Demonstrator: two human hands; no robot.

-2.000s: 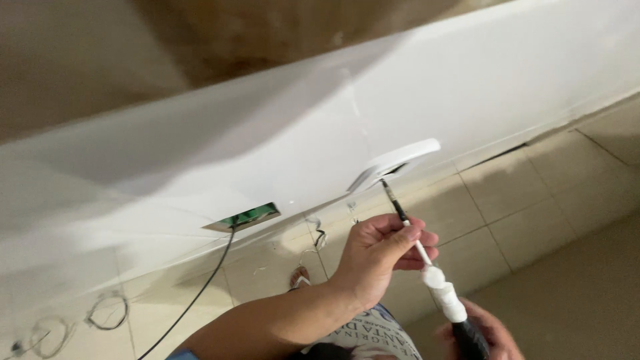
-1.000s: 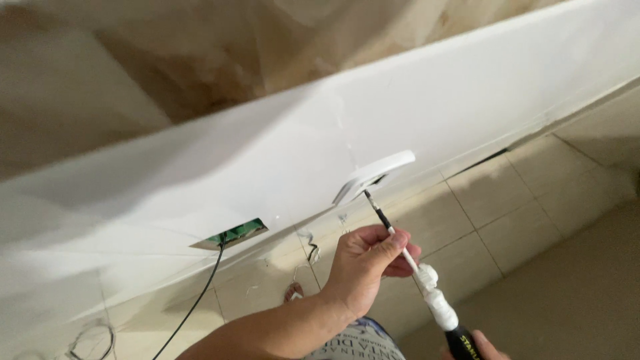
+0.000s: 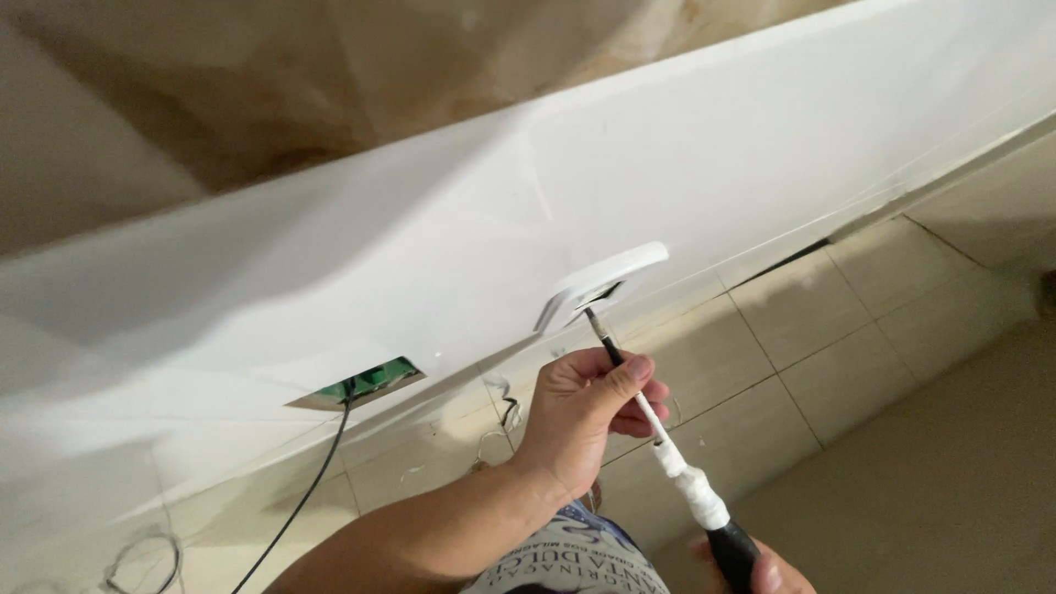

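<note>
A long screwdriver (image 3: 697, 493) with a black handle and white tape wound around its shank runs diagonally up to a white wall plate (image 3: 606, 272) on the white wall. Its dark tip is at the plate's opening. My left hand (image 3: 582, 412) pinches the shank between thumb and fingers, just below the plate. At the bottom edge, my right hand (image 3: 767, 569) grips the black handle and is partly out of view. Left of the plate is a rectangular wall opening with a green electrical box (image 3: 375, 379), from which a black cable (image 3: 309, 487) hangs.
A brown marbled surface (image 3: 330, 74) borders the white wall at the top. Below lies a tiled floor (image 3: 792, 355) with scraps of wire (image 3: 509, 410) and a loop of thin cable (image 3: 144, 561). A dark narrow gap (image 3: 780, 266) runs where floor and wall meet.
</note>
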